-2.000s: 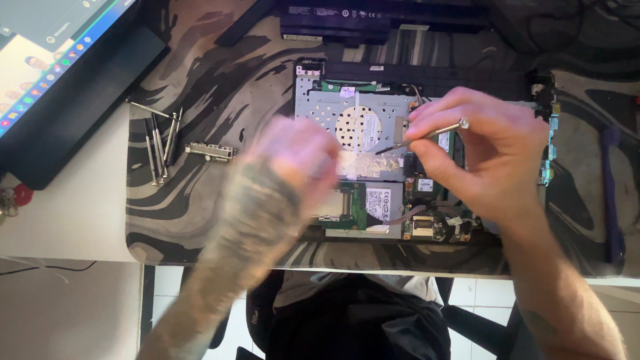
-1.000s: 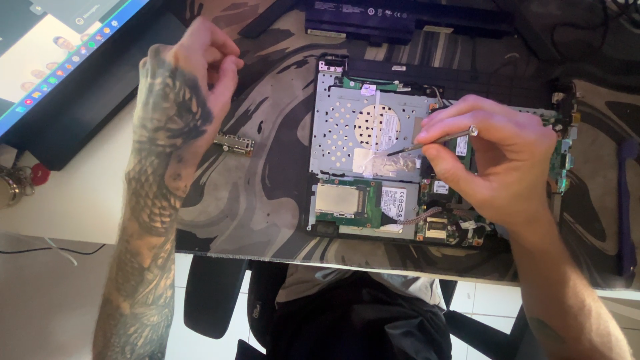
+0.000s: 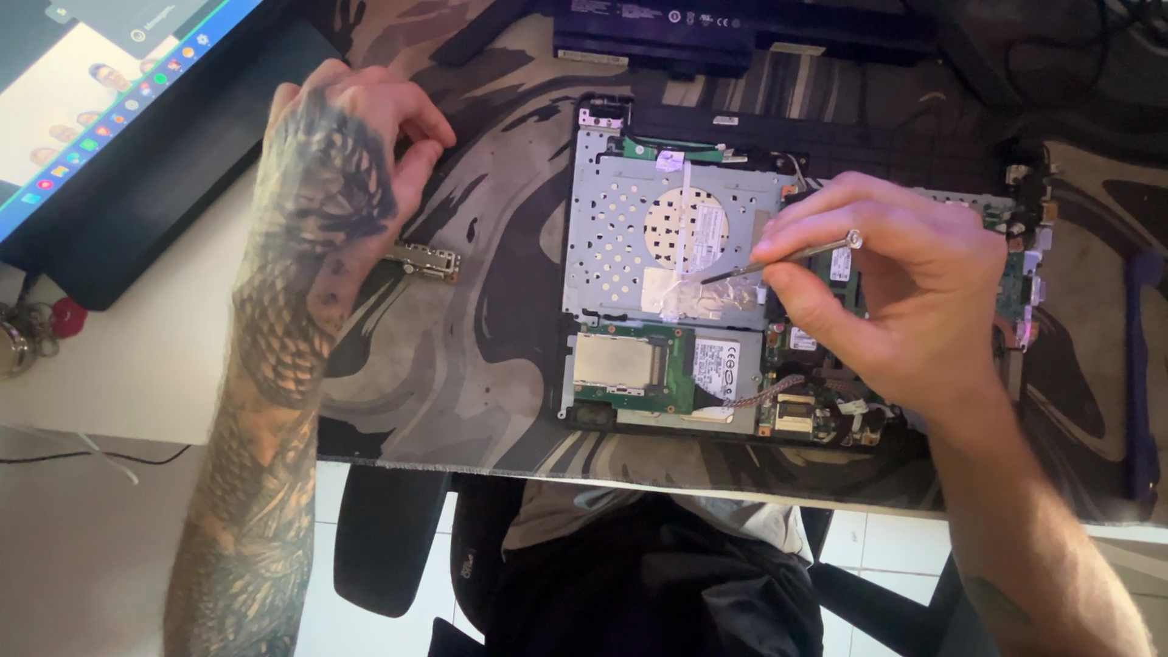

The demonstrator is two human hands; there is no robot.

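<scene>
An opened laptop base lies on the patterned mat, its metal frame and circuit boards exposed. My right hand holds a slim precision screwdriver between thumb and fingers, its tip over the foil tape on the frame; contact cannot be made out. My left hand rests left of the laptop, fingers bent, over the place where small screwdrivers lay earlier; whether it holds anything is hidden. A small metal part lies beside its wrist. Below the foil sit a green card-slot board and a drive.
A black laptop battery lies behind the base. At the upper left stand a lit screen and a long black bar-shaped object. A purple strip-like object lies at the right. Cables show at the upper right.
My left hand has moved left, away from the laptop, to over where the small screwdrivers lay. My right hand keeps the screwdriver over the foil area.
</scene>
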